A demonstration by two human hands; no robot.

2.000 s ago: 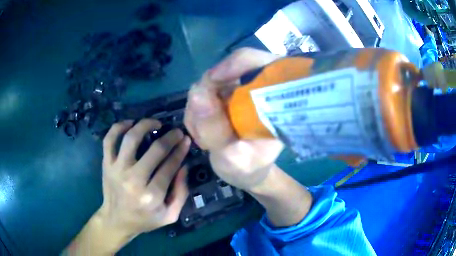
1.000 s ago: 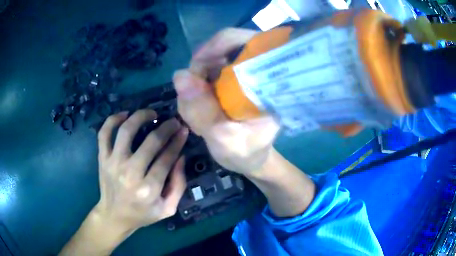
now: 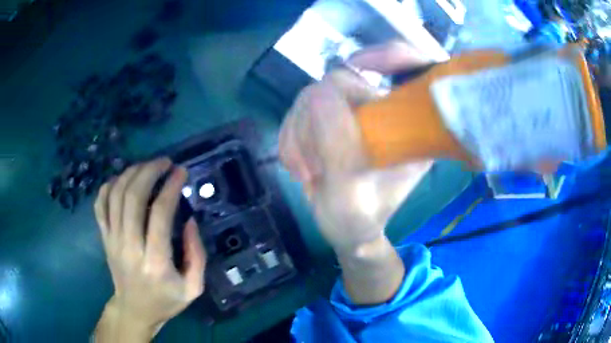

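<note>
A black plastic housing (image 3: pixel 251 231) lies on the bench, with two white squares at its near end and two bright round spots at its far end. My left hand (image 3: pixel 151 234) rests on the housing's left side, fingers bent over its edge; the fingertips are partly hidden. My right hand (image 3: pixel 342 147) is closed around the orange electric screwdriver (image 3: pixel 489 110), raised to the right of the housing. The screwdriver's white label is blurred and its tip is hard to make out.
A loose pile of small black ring parts (image 3: pixel 114 120) lies left of and beyond the housing. A white and dark screw feeder (image 3: pixel 301 50) stands at the back, behind my right hand. A black cable (image 3: pixel 522 218) runs across the blue area at right.
My right hand and the screwdriver have moved right, off the housing. My left hand has shifted left, uncovering the housing's far end. The view has shifted, and more of the feeder shows.
</note>
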